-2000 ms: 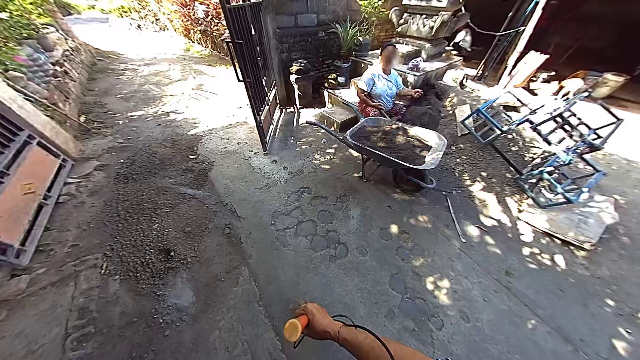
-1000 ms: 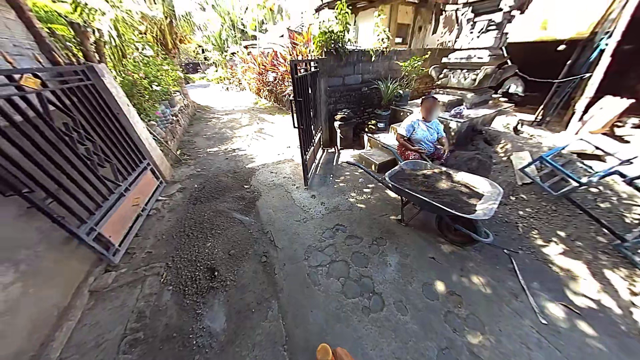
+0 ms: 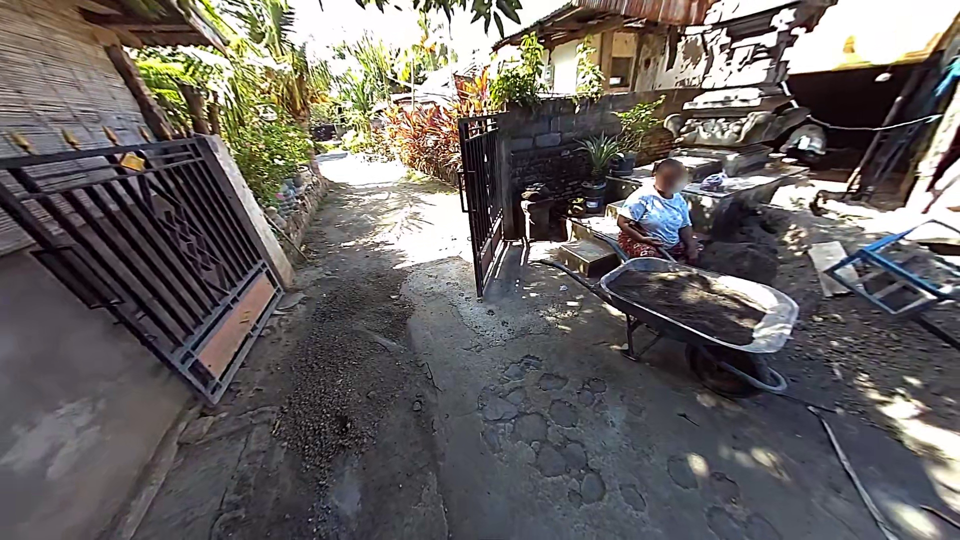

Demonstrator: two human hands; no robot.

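Neither my left hand nor my right hand shows in the head view now, so what they hold is hidden. Right of the middle stands a metal wheelbarrow (image 3: 776, 319) on its wheel and legs, with a load of dark soil or sand (image 3: 686, 300) in its tray. Its handles point left, towards an open black metal gate leaf (image 3: 484, 202). Loose dark gravel (image 3: 337, 375) lies spread along the left part of the path.
A person (image 3: 656, 214) sits on steps behind the wheelbarrow. Another metal gate leaf (image 3: 172, 262) leans out at left beside a wall. A blue metal frame (image 3: 892, 270) lies at right, and a long stick (image 3: 847, 465) rests on the concrete at lower right.
The hand on an orange-ended handle, seen at the bottom edge in the earlier frames, has left the view. The view has tilted up and swung left.
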